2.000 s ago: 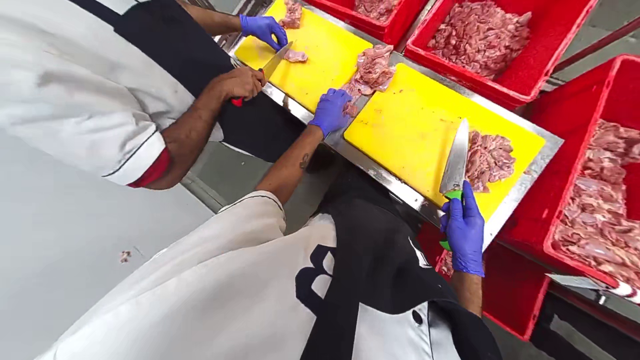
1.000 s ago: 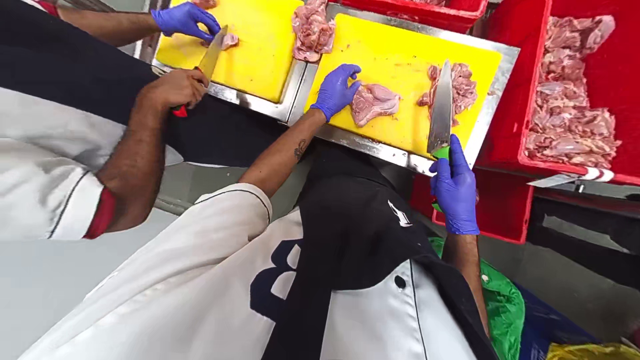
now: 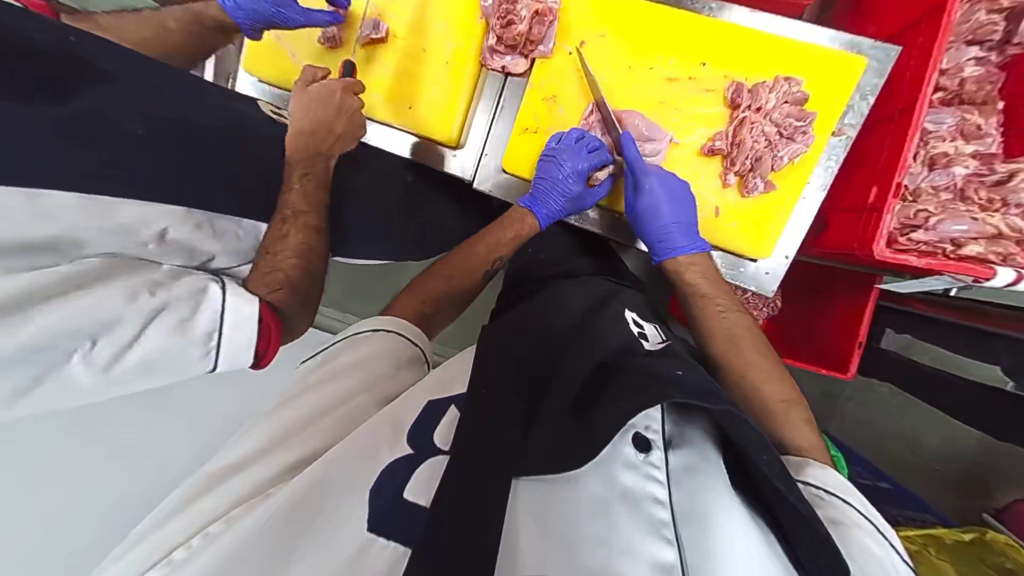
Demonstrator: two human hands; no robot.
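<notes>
My left hand (image 3: 566,174), in a blue glove, presses with curled fingers on the near left end of a raw chicken piece (image 3: 646,138). In my right hand (image 3: 661,196), also gloved, is a kitchen knife (image 3: 598,98); its handle is hidden by the fingers. The blade lies across the chicken, tip pointing away and to the left. Under both is a yellow cutting board (image 3: 680,60) in a metal tray. Cut chicken pieces (image 3: 762,134) form a pile at the board's right side. More raw chicken (image 3: 518,32) lies across the gap between the two boards.
At my left, a co-worker's bare hand (image 3: 326,112) holds a knife over a second yellow board (image 3: 424,80); the co-worker's blue-gloved hand (image 3: 280,14) is beside small meat pieces. A red crate (image 3: 904,176) of raw chicken stands at the right, with another red crate (image 3: 828,320) below.
My right hand has brought the knife left from the cut pile onto the chicken piece. My left hand, beside that piece a second ago, now presses on it. Earlier, the left hand was at the chicken between the boards.
</notes>
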